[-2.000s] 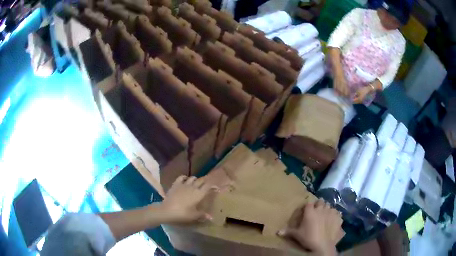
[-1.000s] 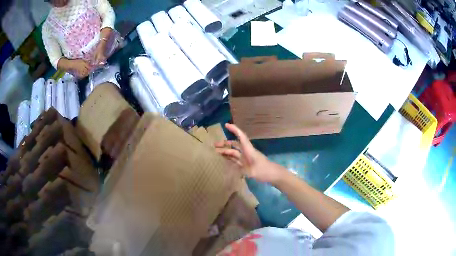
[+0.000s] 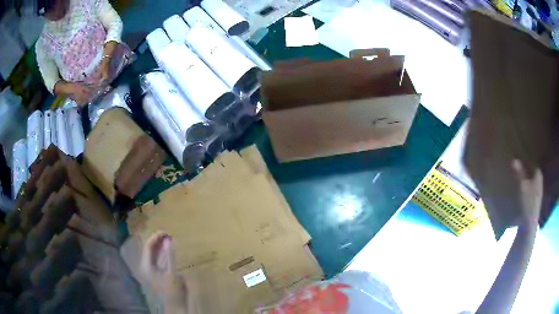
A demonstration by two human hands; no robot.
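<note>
My right hand (image 3: 528, 187) is at the far right, blurred, gripping a dark brown cardboard piece (image 3: 509, 116) held up off the table; whether it is flat or folded is unclear. My left hand (image 3: 160, 260) is blurred over the left part of the flat carton blanks (image 3: 208, 227), fingers curled; I see nothing in it. The top blank has notched edges, a slot and a white label (image 3: 254, 277). An open box (image 3: 343, 126) stands upright on the dark green table behind them, its inside dark and a tab on its back wall.
Rows of folded cartons (image 3: 67, 245) stand at lower left. A squat brown block (image 3: 125, 156) and white wrapped units (image 3: 199, 73) lie behind the blanks. A person (image 3: 79, 49) works at upper left. A yellow basket (image 3: 447, 202) is beyond the table's right edge.
The cardboard piece, a second ago tilted over the blanks, is now at far right in my right hand. The flat blanks are uncovered. My left hand has come into view.
</note>
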